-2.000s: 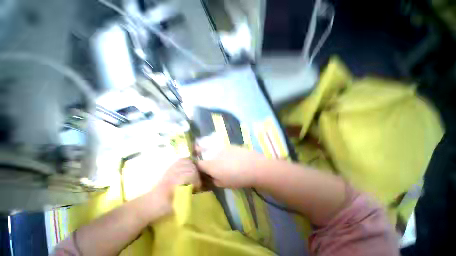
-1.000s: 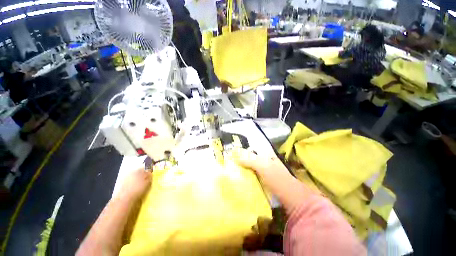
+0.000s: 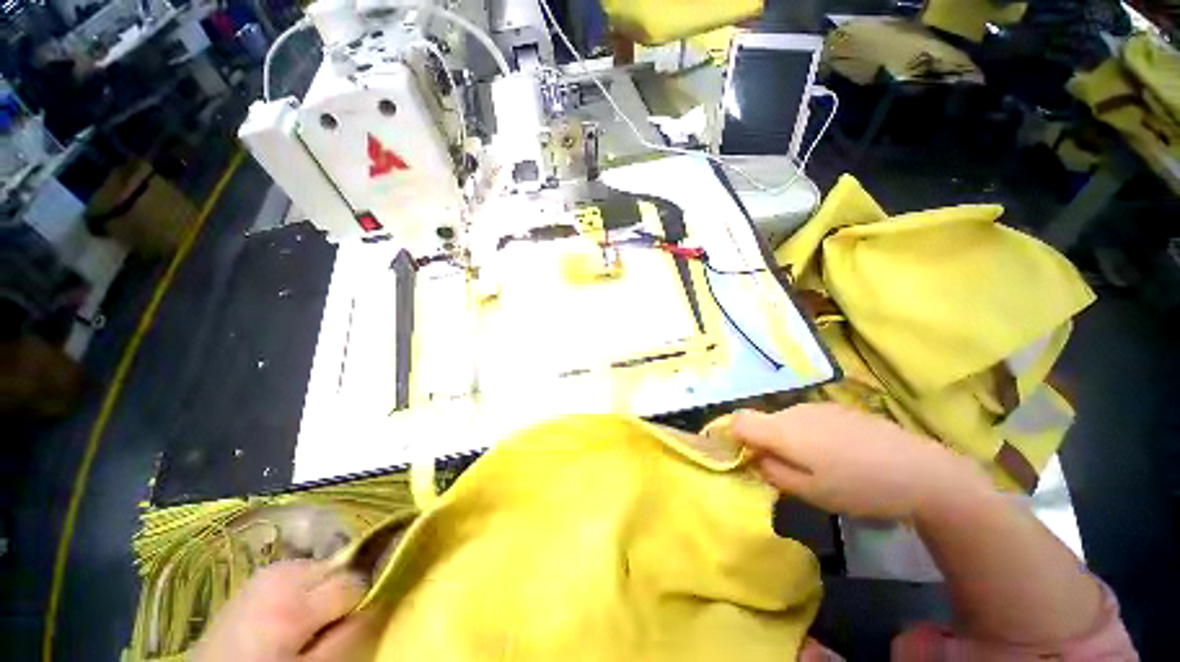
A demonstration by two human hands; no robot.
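A yellow bag body [image 3: 582,543] hangs between my hands in front of the machine table's near edge. My left hand [image 3: 291,610] grips its top edge at the lower left, partly cut off by the picture's bottom. My right hand [image 3: 828,453] pinches the top edge at the right. The white sewing machine head [image 3: 375,149] with the red three-diamond mark stands beyond. The pale template board [image 3: 608,323], overexposed in part, lies under the needle area. A small yellow clamp [image 3: 591,259] and a red-and-black tool [image 3: 683,251] lie on it.
Crumpled yellow bag bodies [image 3: 951,298] are piled right of the table. A bundle of yellow straps [image 3: 175,556] hangs at the lower left. A control panel [image 3: 766,110] stands behind right. A yellow floor line [image 3: 130,343] runs at left. Another yellow bag [image 3: 679,16] shows at the top.
The bag body has come off the template and back toward me, held in both hands. The template and red-and-black tool now show. The view has tilted down.
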